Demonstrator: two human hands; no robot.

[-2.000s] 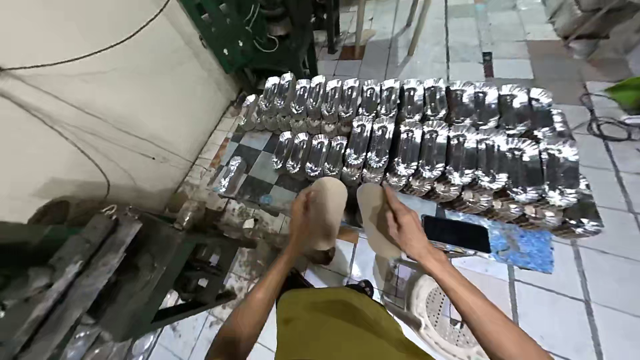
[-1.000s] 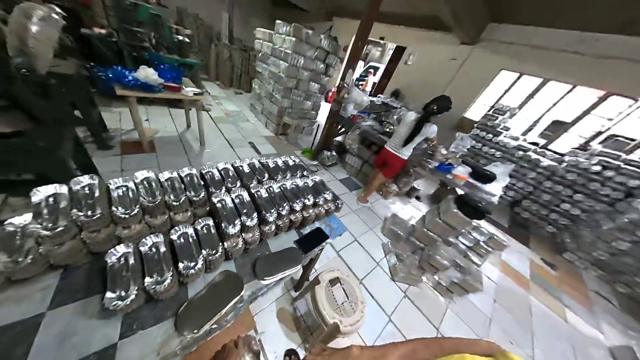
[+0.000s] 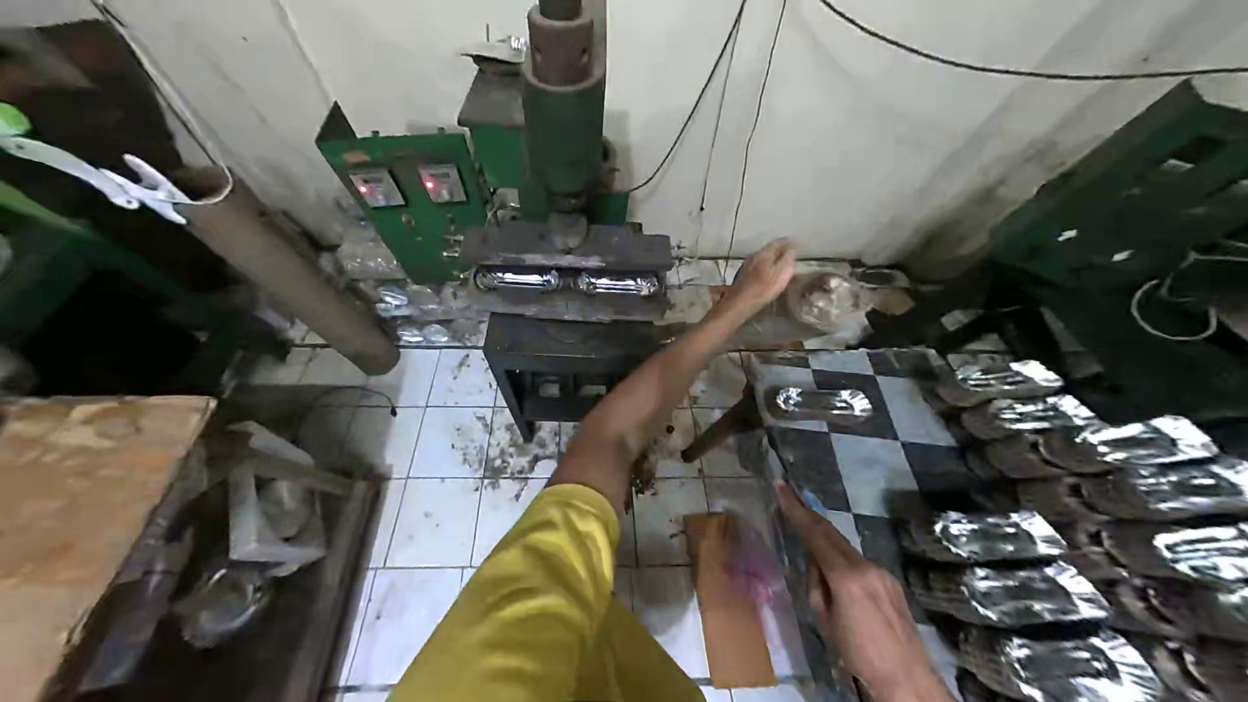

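My left hand (image 3: 765,273) reaches out toward the wall, right of a green press (image 3: 565,146); it is blurred, and whether it holds anything cannot be told. Two shiny foil-like trays (image 3: 617,285) lie side by side in the press jaws. My right hand (image 3: 863,604) is over the near left edge of a checkered table (image 3: 877,453), index finger extended, nothing visible in its grasp. One shiny oblong tray (image 3: 819,402) lies alone on the table's far part. Stacks of similar trays (image 3: 1019,590) stand on its right side.
A green control box (image 3: 409,200) with red lights stands left of the press. A brown pipe (image 3: 292,283) leans beside it. At the left is a wooden board top (image 3: 88,507). A brown strip (image 3: 726,604) lies on the tiled floor, and a plastic-wrapped bundle (image 3: 827,300) is by the wall.
The view has swung from the tray rows and the room to the press by the wall. Two seconds ago both hands held flat beige pads above the table's edge; no pads show in my hands now.
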